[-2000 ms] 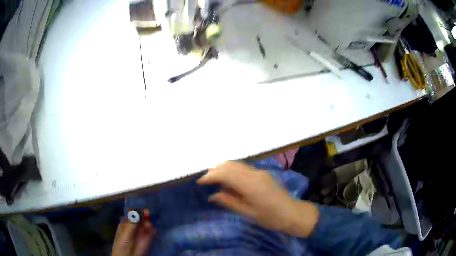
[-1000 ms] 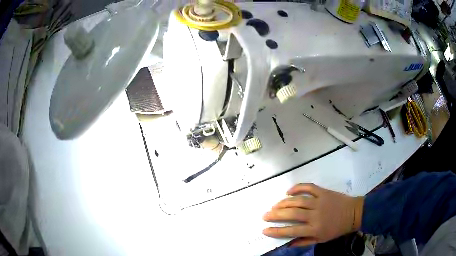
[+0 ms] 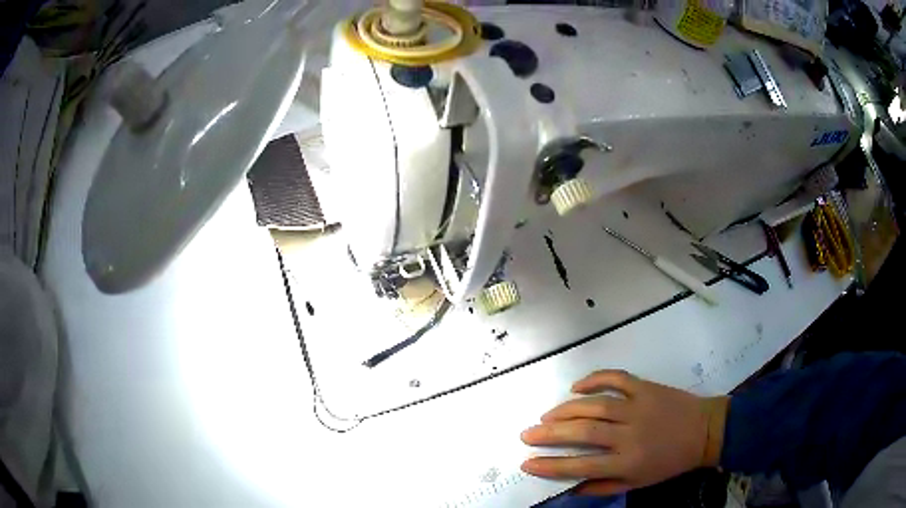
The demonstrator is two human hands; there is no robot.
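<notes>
The white lockstitch machine (image 3: 636, 119) stands in front of me, with blue lettering on its right part. Its presser foot area (image 3: 402, 283) is at the lower left end of the head. The ribbed cream tension knob (image 3: 571, 195) sits on the head's front. My right hand (image 3: 636, 432) lies palm down on the front of the white table, fingers apart and pointing left, with nothing visible in it. My left hand is out of the picture. A brown ribbed piece (image 3: 285, 184) lies left of the head.
A clear guard (image 3: 189, 149) hangs at the upper left. An awl-like tool with a white handle (image 3: 676, 276), black snips (image 3: 735, 268) and yellow-handled scissors (image 3: 830, 238) lie right of the needle area. Pale cloth (image 3: 25, 367) is at the left edge. A yellow-labelled container (image 3: 692, 22) sits on top.
The view has swung up from the table edge and my lap to the machine. My left hand, earlier low with a small white-and-dark round thing, has left the picture. My right hand now rests on the table.
</notes>
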